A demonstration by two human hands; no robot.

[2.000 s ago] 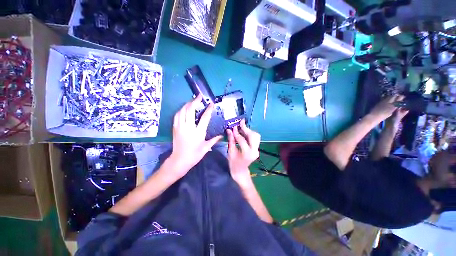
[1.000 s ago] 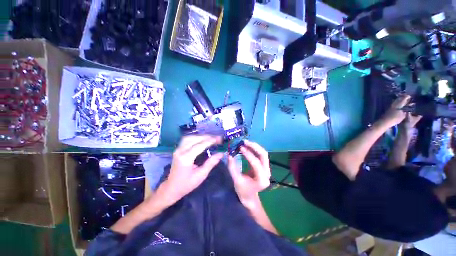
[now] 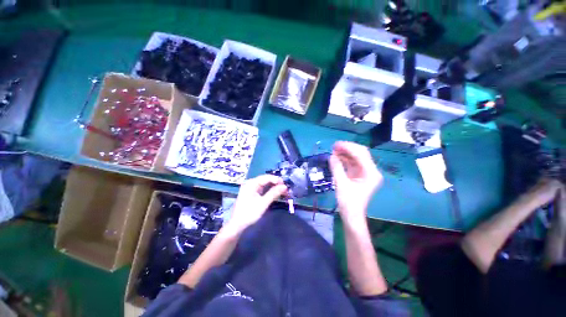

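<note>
The black device body (image 3: 304, 176) lies at the bench's front edge with its stubby handle pointing up and away. A pale patch and small parts show inside it. My left hand (image 3: 257, 199) is at its left side, with thumb and fingertips together around something small by a white piece; what it pinches is too small to tell. My right hand (image 3: 355, 173) is at its right side, fingers bent and raised; whether it touches the body or holds anything is hidden.
White box of white-silver parts (image 3: 214, 147), carton of red-wired parts (image 3: 133, 127), boxes of black moulded parts (image 3: 239, 83) on the left. Two screw feeders (image 3: 357, 93) and white paper (image 3: 433, 173) on the right. Cartons (image 3: 102, 213) below the edge. A person's arm (image 3: 509, 217) at far right.
The view has turned and widened, so the bench slants. My right hand has moved up to the body's right side. My left hand has moved to its lower left, fingertips pinched.
</note>
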